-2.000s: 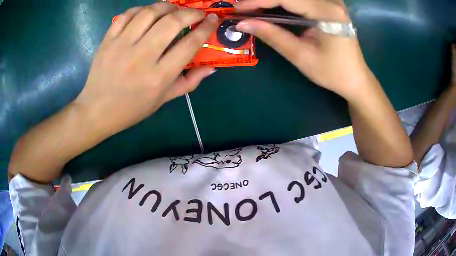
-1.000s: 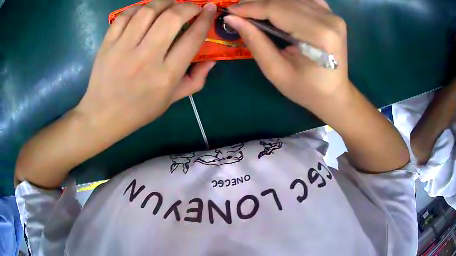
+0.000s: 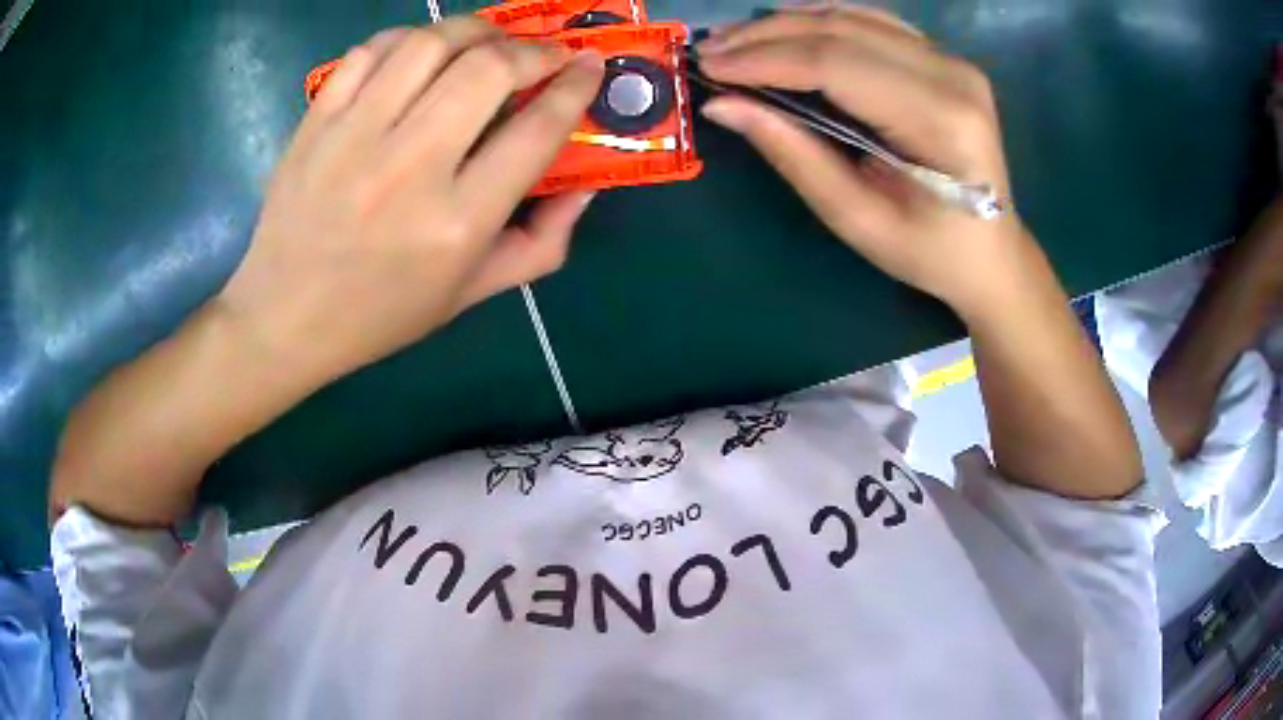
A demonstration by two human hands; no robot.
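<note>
An orange housing (image 3: pixel 615 168) lies on the green surface at the top middle. A round black speaker (image 3: pixel 629 94) with a silver centre sits in its right end, with a thin pale and yellowish line below it. My left hand (image 3: pixel 408 169) covers the housing's left part and holds it with fingers on top and thumb at the near edge. My right hand (image 3: pixel 879 148) holds dark tweezers (image 3: pixel 830 127) with a pale wrapped rear end. Their tip is at the housing's right edge, close to my fingertips; whether it touches is unclear.
A second orange housing (image 3: pixel 542 14) lies directly behind the first, partly hidden. The dark green work surface (image 3: pixel 704 303) has a thin white line across it and a pale near edge. Another person's forearm and white sleeve (image 3: pixel 1221 436) are at the right edge.
My right hand has moved right, off the speaker, with the tweezers still in it, so the speaker shows more fully. My left hand stays on the housing.
</note>
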